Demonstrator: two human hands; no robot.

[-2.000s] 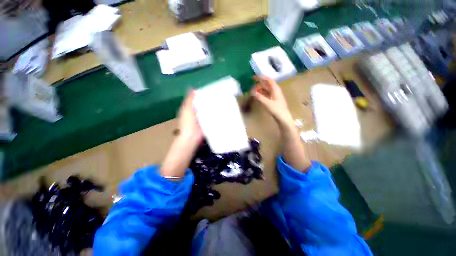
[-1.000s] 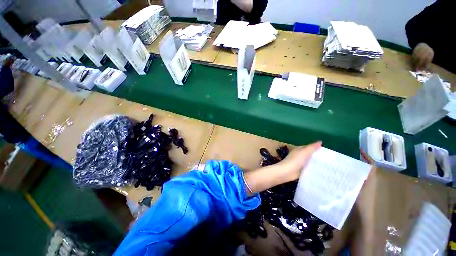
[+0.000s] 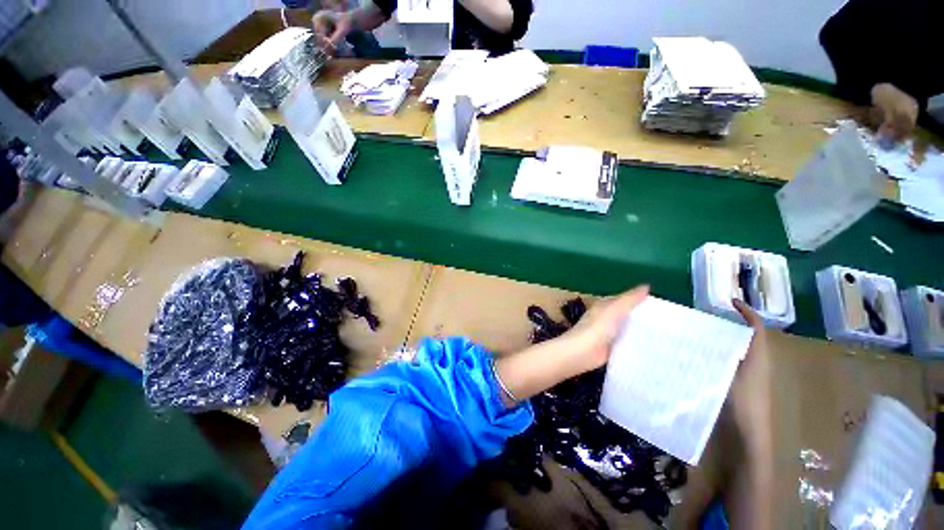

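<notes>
A white sheet or stack (image 3: 675, 378) is in my left hand (image 3: 598, 336), which grips its upper left edge above a heap of black cables (image 3: 621, 471). My right hand (image 3: 754, 347) is at the sheet's right side, its fingers near the front wall of an open white tray (image 3: 721, 295); the sheet and blur hide whether it holds anything. The tray holds a dark and a beige item and lies at the near belt edge.
More filled trays (image 3: 861, 307) lie to the right. White sleeves (image 3: 458, 155) stand on the green belt (image 3: 393, 217); one carton (image 3: 564, 178) lies flat. A larger cable heap (image 3: 302, 336) and plastic bag (image 3: 202, 336) are at left. A white stack (image 3: 885, 471) lies lower right. People work opposite.
Since one second ago, the belt items appear slightly further left in view. My right hand shows more, with its fingers by the tray. My left hand still holds the sheet.
</notes>
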